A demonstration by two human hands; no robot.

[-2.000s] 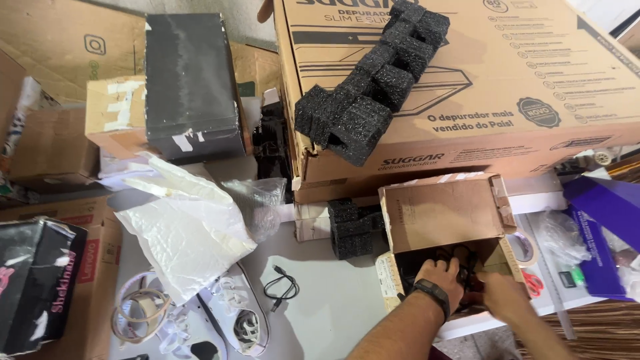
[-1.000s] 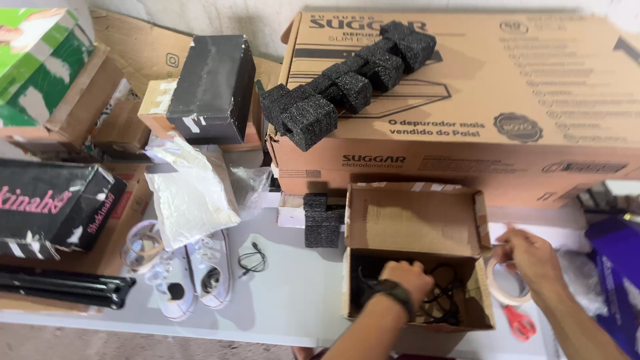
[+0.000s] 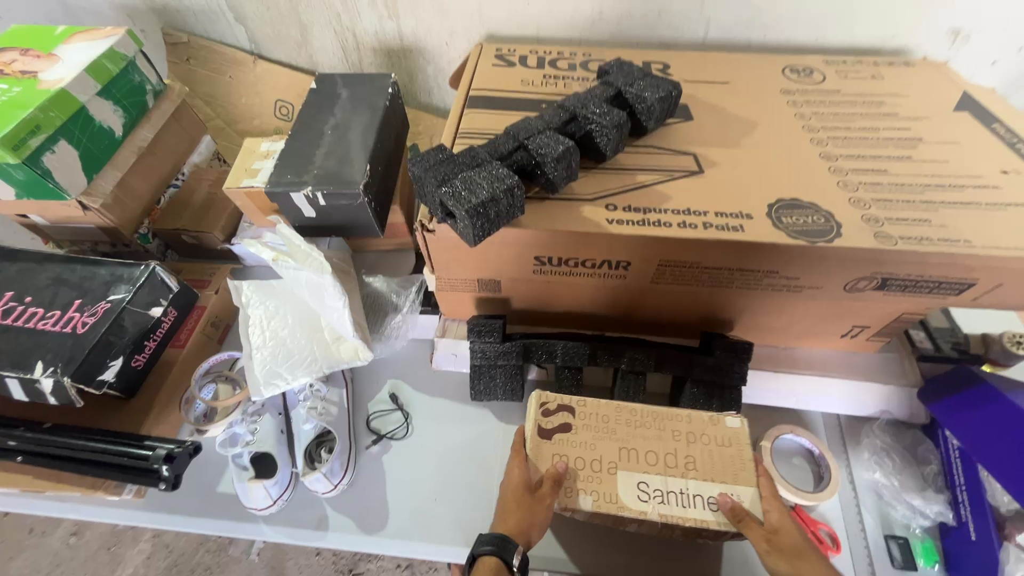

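A printed cardboard shoebox (image 3: 648,460), its lid down, is held by its two ends at the front of the table. My left hand (image 3: 528,488) grips the left end, a dark watch on its wrist. The right end is in my right hand (image 3: 768,512), thumb on the front edge. What lies inside the box is hidden. Just behind it stands a black foam packing piece (image 3: 632,352). A roll of masking tape (image 3: 828,480) and red-handled scissors (image 3: 816,530) lie right beside my right hand.
A large appliance carton (image 3: 720,280) with black foam (image 3: 552,140) on top fills the back. White sneakers (image 3: 260,456), a black cable (image 3: 390,420) and a white plastic bag (image 3: 300,320) lie left. Several boxes are stacked far left; a purple box (image 3: 960,472) is at right.
The shoebox was open with my left hand in it; now its lid is down and both hands hold its ends. My right hand has come from the tape to the box.
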